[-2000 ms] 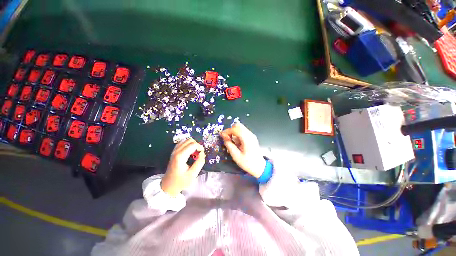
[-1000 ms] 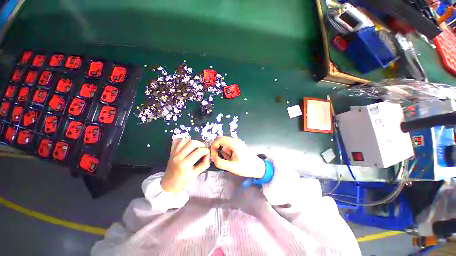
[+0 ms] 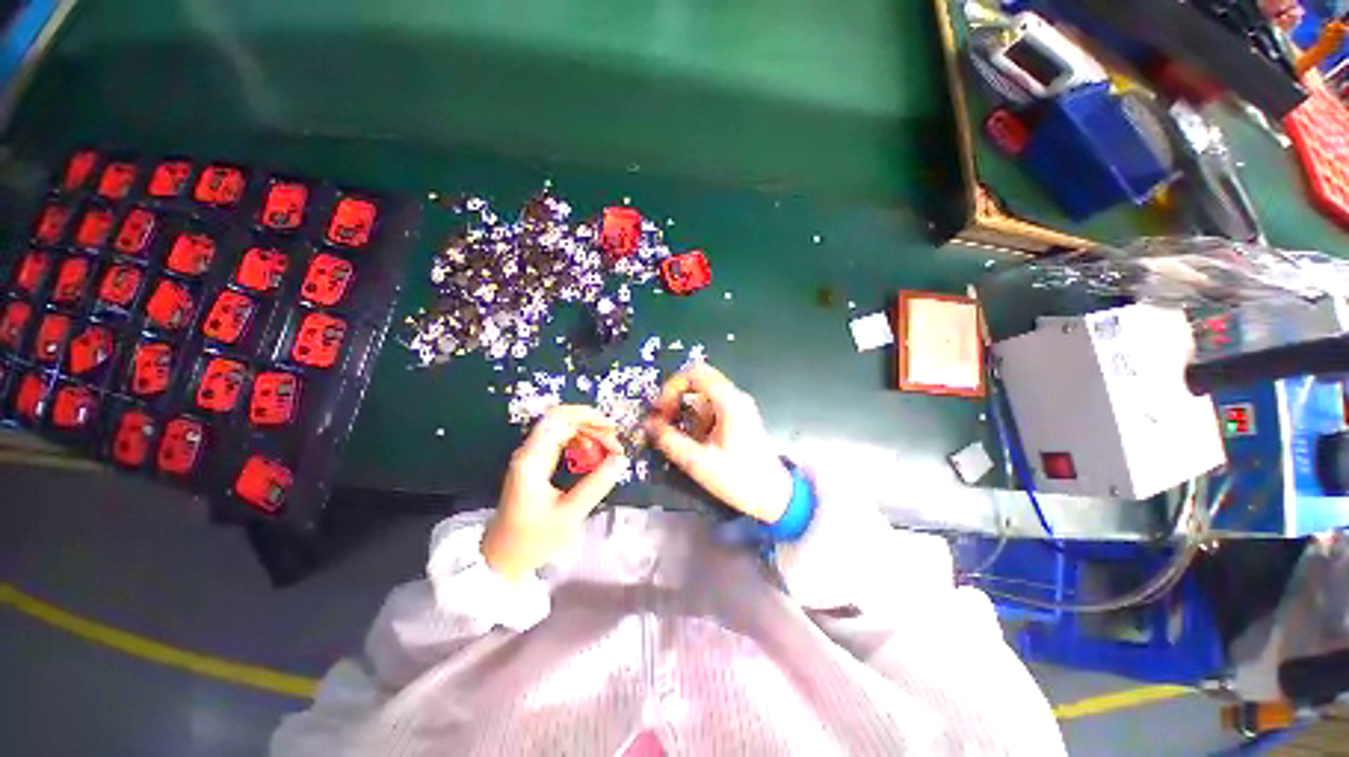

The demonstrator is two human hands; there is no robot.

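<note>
My left hand (image 3: 542, 488) holds a red housing (image 3: 586, 453) between thumb and fingers, close to my body. My right hand (image 3: 725, 444), with a blue band at the wrist, is just to its right, fingers bent over the small scattered parts (image 3: 627, 388); a dark thing shows between its fingers, too small to name. The hands are apart. A large heap of small whitish and brown parts (image 3: 511, 281) lies beyond them. One red housing (image 3: 620, 231) lies at the heap's right edge and another (image 3: 685, 272) just right of it.
A black blister tray (image 3: 343, 396) with rows of red housings is at the left. At the right are an orange-brown frame (image 3: 941, 343), white squares (image 3: 870, 331), a white control box (image 3: 1102, 399) with cables, clear plastic film and a wooden-edged tray (image 3: 1021, 229).
One second ago my hands were together with fingertips meeting. Now they are apart, the right hand has moved right and slightly forward, and the red housing shows in my left hand.
</note>
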